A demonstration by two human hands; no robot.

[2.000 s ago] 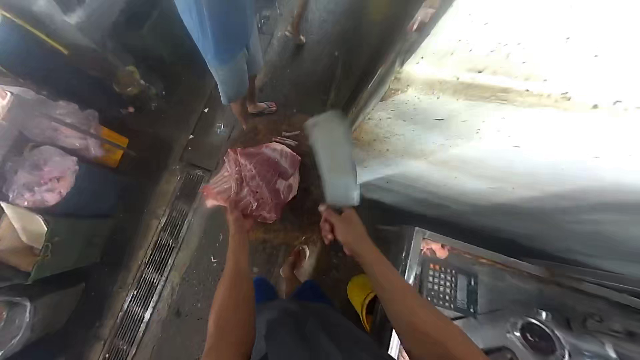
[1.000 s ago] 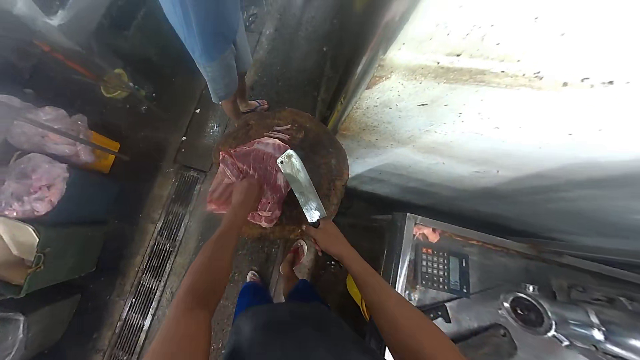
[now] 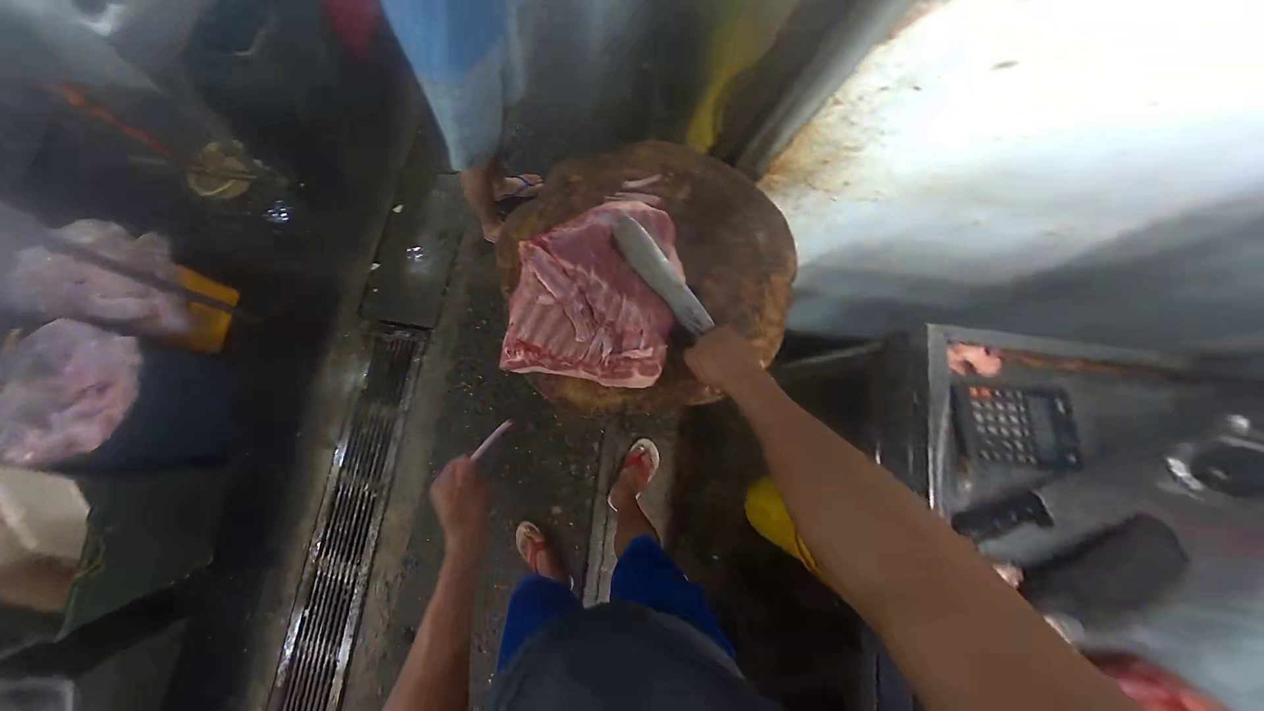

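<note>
A slab of raw meat with ribs [image 3: 592, 306] lies on the left part of a round wooden chopping block [image 3: 736, 227]. My right hand [image 3: 726, 357] is closed around the handle of a cleaver [image 3: 657, 272], whose blade lies over the upper right part of the meat. My left hand [image 3: 460, 496] is off the meat, below and to the left of the block, and holds a thin, pale strip [image 3: 492, 440] that sticks up from the fist; its kind cannot be told. Thin pale scraps [image 3: 640, 188] lie near the block's far edge.
A person in blue [image 3: 444, 69] stands beyond the block. On the right are a pale wall [image 3: 987, 148] and a metal counter [image 3: 933, 434] with a calculator [image 3: 1017, 425]. Bagged meat [image 3: 69, 390] sits at left. A floor drain grate [image 3: 351, 533] runs along the wet floor.
My left hand has left the meat and moved down toward me, now with a thin strip in it. The cleaver has come over the meat. The meat has been turned or laid flatter.
</note>
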